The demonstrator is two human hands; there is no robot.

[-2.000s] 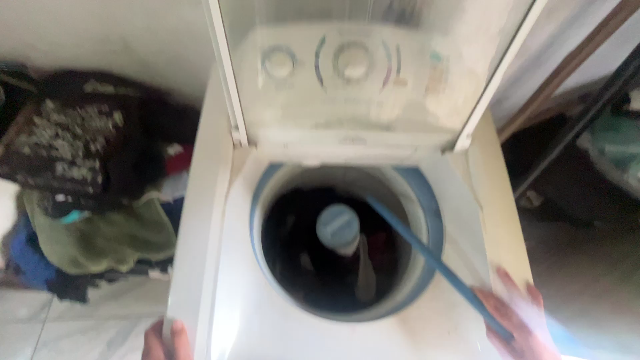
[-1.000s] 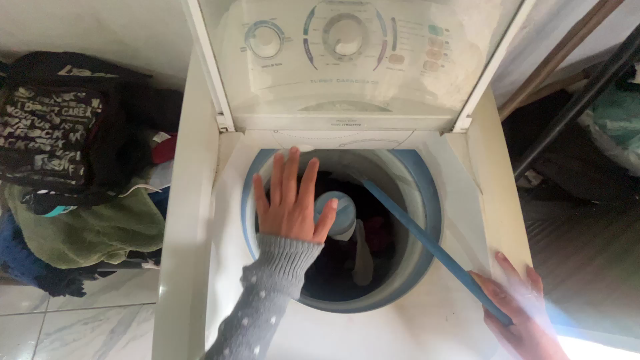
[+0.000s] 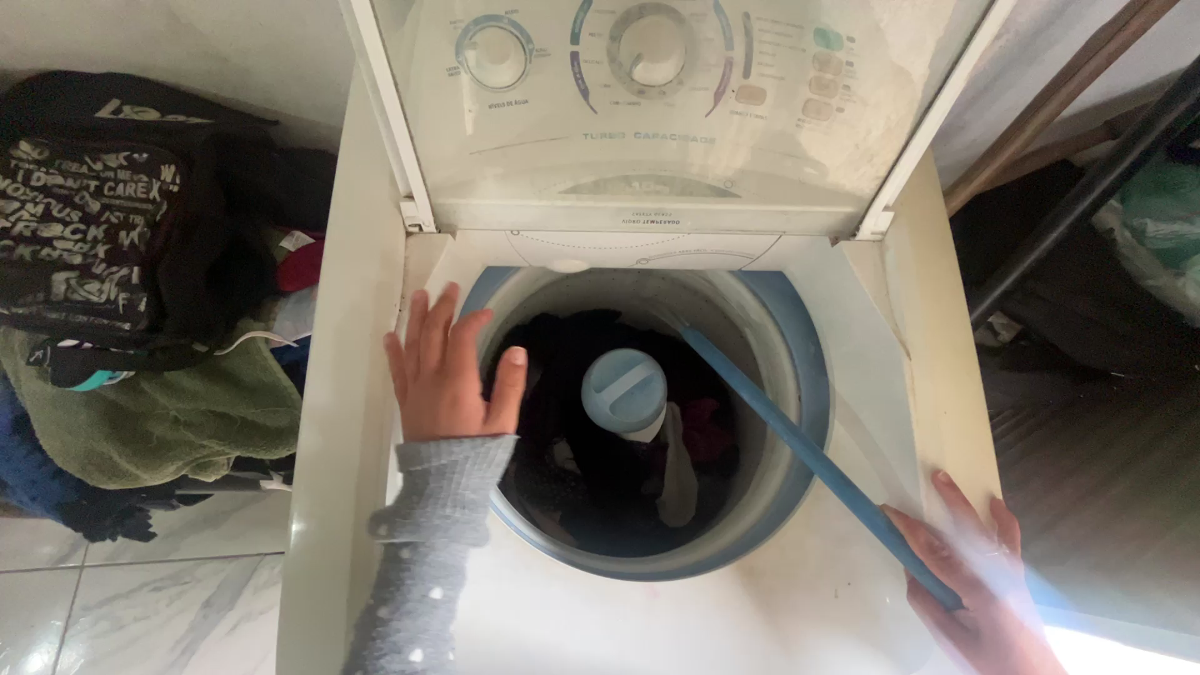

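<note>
A top-loading washing machine [image 3: 694, 619] stands before me with its lid [image 3: 562, 131] raised. Dark clothes [image 3: 600, 487] lie in the drum around the agitator with its light blue cap [image 3: 624, 390]; a pale sock-like piece [image 3: 678, 469] and a red cloth [image 3: 708, 431] show there too. My left hand [image 3: 455, 370], in a grey knitted sleeve, is spread over the left part of the drum rim and holds nothing. At the lower right, a blue hose or tube [image 3: 806, 450] slants from my right hand [image 3: 975, 572] into the drum. Whether that hand grips it or only rests against it is unclear.
On the left, a black printed backpack [image 3: 84, 234] sits on a green towel [image 3: 169, 412] and other fabrics, above marbled floor tiles [image 3: 169, 600]. A wooden pole [image 3: 1059, 103] and a black pole [image 3: 1097, 187] lean at the right, beside a green plastic bag [image 3: 1162, 225].
My left hand has moved from the machine's near left edge to above the drum, then left towards its rim. The right hand stays beside the blue tube.
</note>
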